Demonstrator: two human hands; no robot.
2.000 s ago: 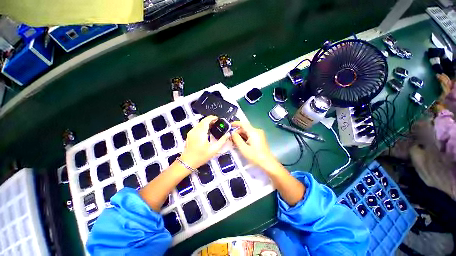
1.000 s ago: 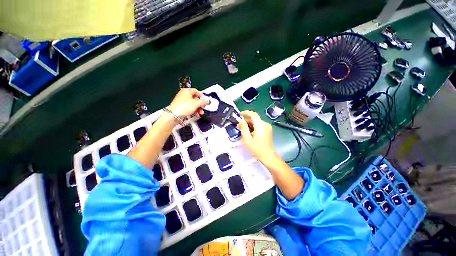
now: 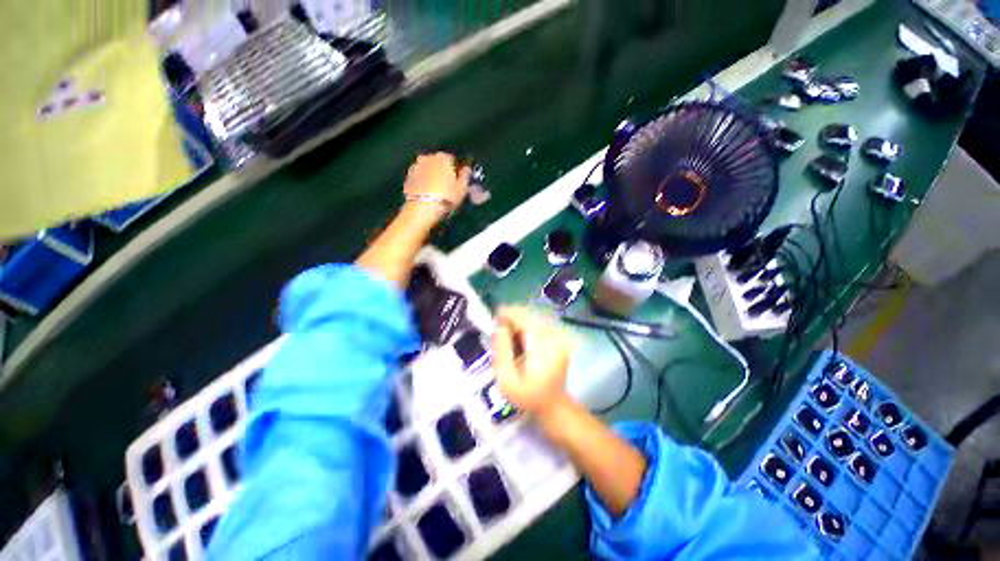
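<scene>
My left hand [image 3: 436, 181] is stretched out over the green belt behind the tray. Its fingertips are at a small metallic piece [image 3: 477, 186]; whether they grip it is unclear. My right hand [image 3: 532, 359] is blurred, fingers curled, over the right part of the white tray [image 3: 554, 466]; I cannot tell whether it holds anything. The tray's pockets hold black square watch units [image 3: 441, 530]. A flat black box [image 3: 441, 311] lies at the tray's upper right, partly hidden by my left sleeve. A watch unit [image 3: 499, 401] with a small green light lies below my right hand.
A black desk fan [image 3: 691, 181], a bottle [image 3: 628, 279], a slim pen-like tool [image 3: 620, 325] and loose watches [image 3: 503, 260] stand or lie right of the tray. A power strip [image 3: 746, 294] with cables is beyond. A blue tray [image 3: 877, 482] is low right. A yellow sheet [image 3: 82, 132] hangs upper left.
My left hand has left the black box and moved up to the belt. My right hand has moved slightly down, off the box. The view has shifted and turned.
</scene>
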